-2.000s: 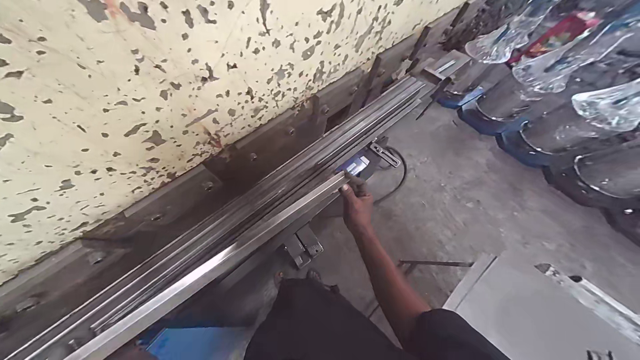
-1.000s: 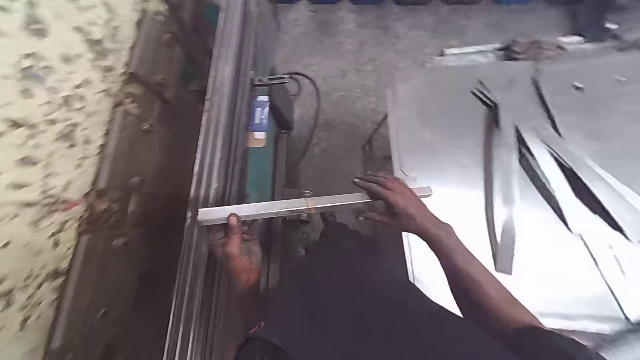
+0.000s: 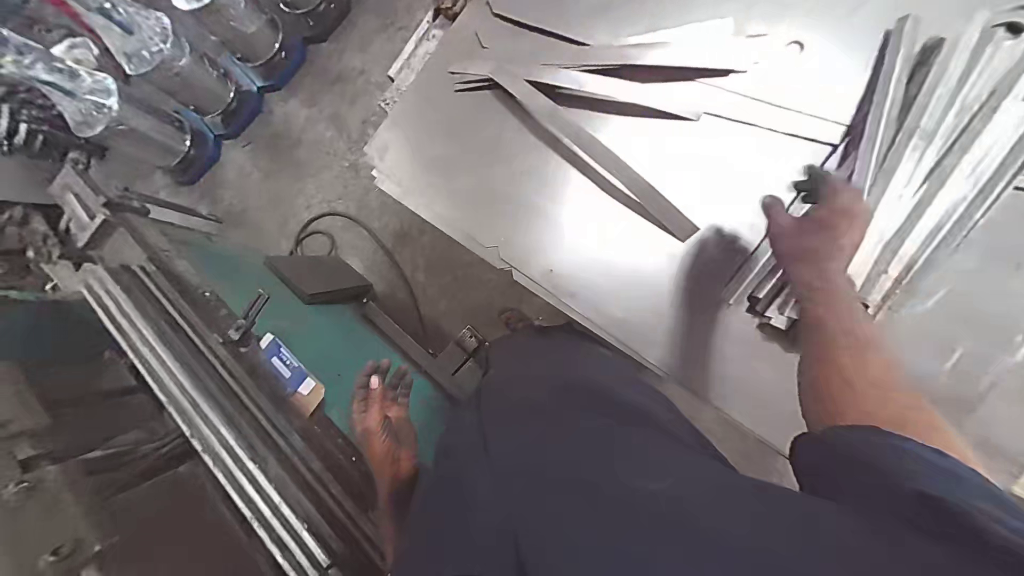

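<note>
My right hand (image 3: 820, 228) is over a pile of long metal channel strips (image 3: 920, 160) at the right, its fingers spread; whether it touches or grips a strip cannot be told. The pile lies on large metal sheets (image 3: 448, 152). My left hand (image 3: 386, 420) is raised, palm up and fingers apart, with nothing in it. It is beside the long metal bed of a machine (image 3: 216, 432), near a blue and white box (image 3: 290, 372) that bears writing.
A flat black pedal (image 3: 320, 278) with a cable lies beyond my left hand. Loose narrow metal strips (image 3: 592, 160) lie across the sheets. Plastic-wrapped cylinders with blue bases (image 3: 200, 144) stand at the upper left.
The metal bar that both hands held a second ago is out of them. My right hand has moved over to the strip pile, and my left hand is empty. The view has swung strongly right.
</note>
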